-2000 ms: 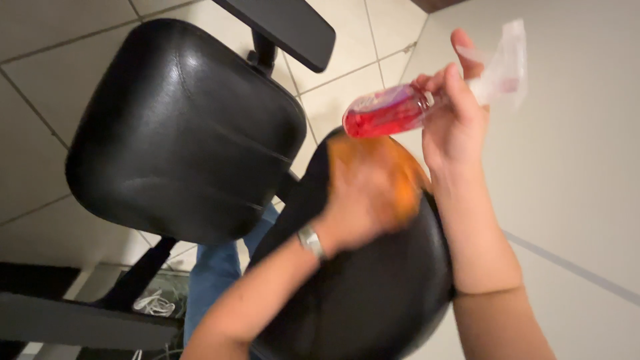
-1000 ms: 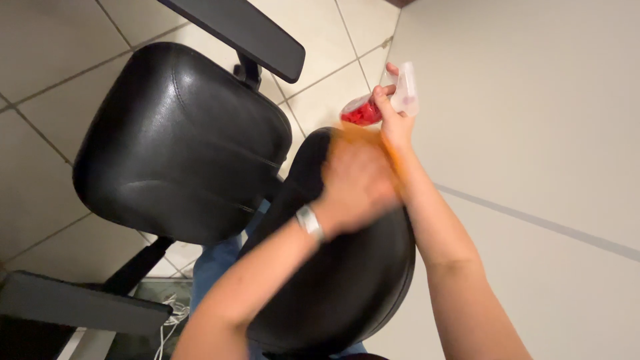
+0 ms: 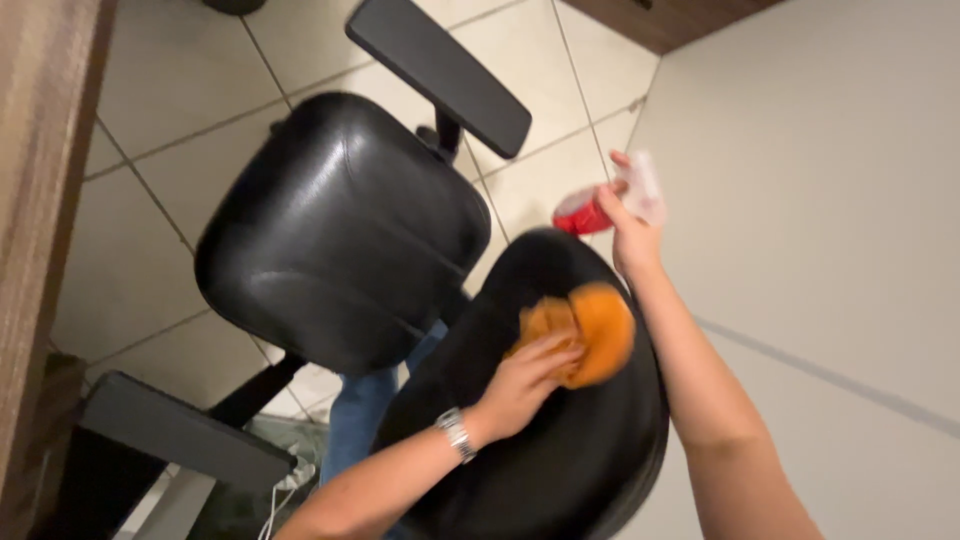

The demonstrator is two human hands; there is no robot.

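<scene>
My left hand (image 3: pixel 529 382), with a metal-band watch at the wrist, presses an orange cloth (image 3: pixel 604 334) on the black padded backrest (image 3: pixel 540 472) of an office chair. The cloth is bunched under the fingers and partly blurred. Past the far end of the backrest, my right hand (image 3: pixel 636 236) grips a spray bottle (image 3: pixel 585 212) that holds red liquid. The bottle lies tilted, with its pale spray head to the right. The chair's black seat (image 3: pixel 345 232), which looks like leather, is left of the backrest.
Two armrests (image 3: pixel 442 75) flank the seat. A wooden edge (image 3: pixel 49 187) runs down the far left. At right stands a pale flat panel (image 3: pixel 810 225). White cables (image 3: pixel 276 506) lie at the lower left, beside a blue-jeans leg (image 3: pixel 360 420). The floor is tiled.
My left hand and the orange cloth have moved back along the backrest, away from its far end and my right hand. The view has shifted, showing the wooden edge at left.
</scene>
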